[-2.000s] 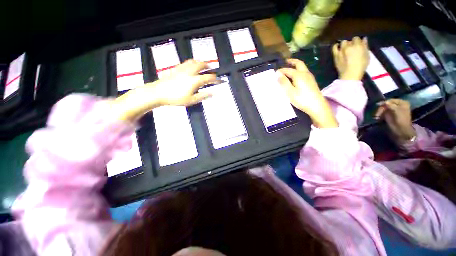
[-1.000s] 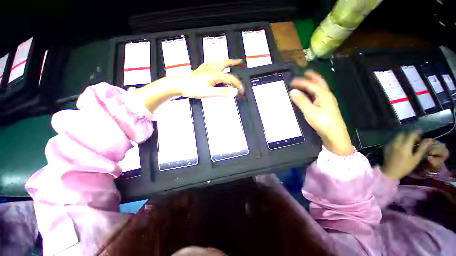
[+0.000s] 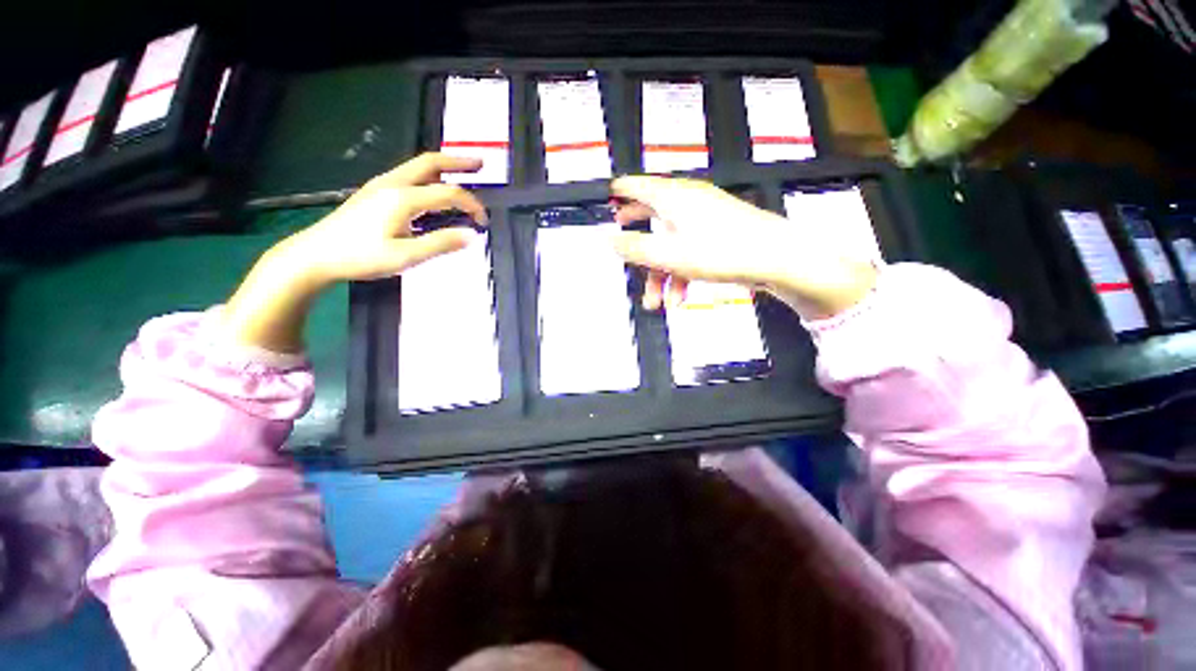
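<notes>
A black near tray [image 3: 617, 426] holds lit smartphones in slots. The leftmost phone [image 3: 450, 334] and the second phone [image 3: 588, 321] have plain white screens. The third phone [image 3: 719, 344] shows an orange band, its upper part hidden by my right hand. The fourth phone [image 3: 839, 216] is partly covered by my right wrist and sleeve. My left hand [image 3: 380, 226] is empty, fingers spread over the top end of the leftmost phone. My right hand [image 3: 702, 233] is empty, fingers bent over the upper parts of the second and third phones; contact cannot be told.
A far tray [image 3: 518, 125] behind holds phones with red bands. Stacked trays with lit phones [image 3: 147, 81] stand at left; another tray's phone [image 3: 1104, 273] is at right. A yellow-green wrapped roll or bottle [image 3: 1003, 79] and a brown block [image 3: 853, 112] are at back right.
The view has turned right. My left hand has moved to the leftmost phone and my right hand from the fourth phone to the second and third. An orange band now shows on the third phone.
</notes>
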